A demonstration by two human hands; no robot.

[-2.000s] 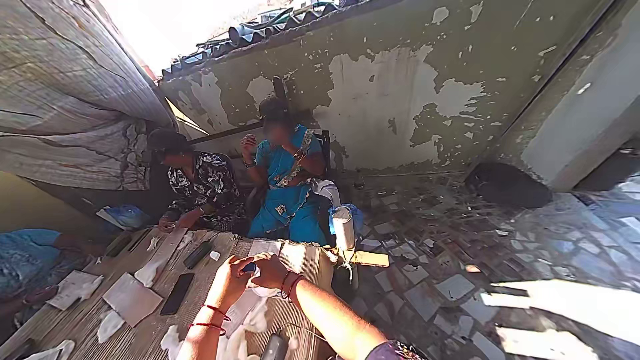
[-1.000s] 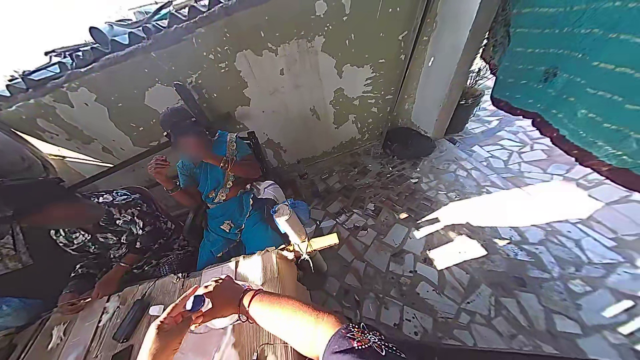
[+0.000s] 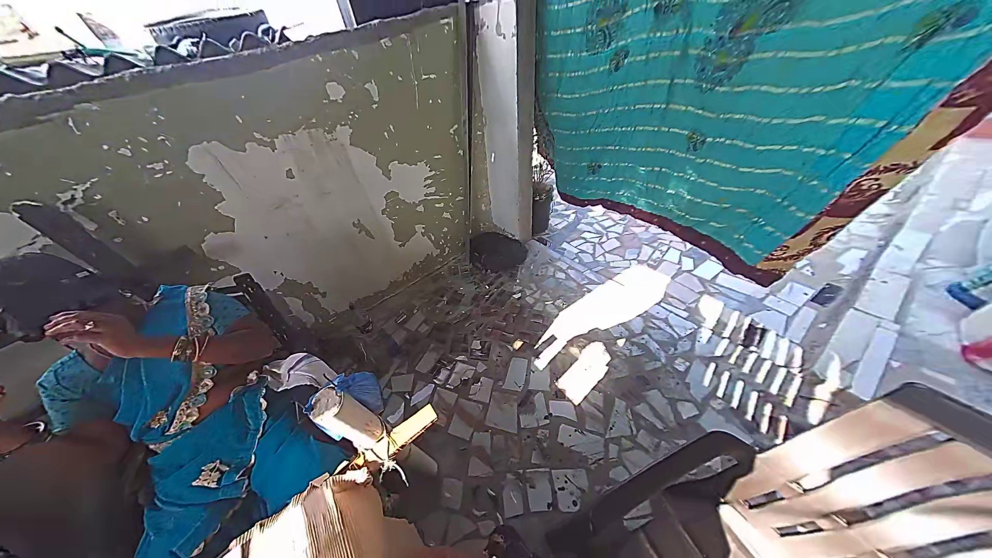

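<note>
Neither my left hand nor my right hand can be made out in the head view; a sliver of what may be my forearm and dark sleeve shows at the bottom edge. The corrugated cardboard top of the table [image 3: 310, 521] juts in at the bottom left. By its corner, a pale cylinder [image 3: 349, 418] stands tilted, with a yellow wooden piece [image 3: 415, 428] tied on by string. Blue plastic [image 3: 361, 389] lies against the cylinder. What my hands hold or touch is hidden.
A person in blue clothing [image 3: 209, 434] sits at the left, a hand raised near the head. A brown plastic chair [image 3: 868, 473] stands at the bottom right. Behind are a peeling wall [image 3: 302, 186], a black rounded object [image 3: 498, 252] and a hanging teal cloth [image 3: 721, 124] above broken-tile flooring [image 3: 535, 403].
The view has swung far to the right. My hands, together around a small blue object above the table in both earlier frames, are out of sight now.
</note>
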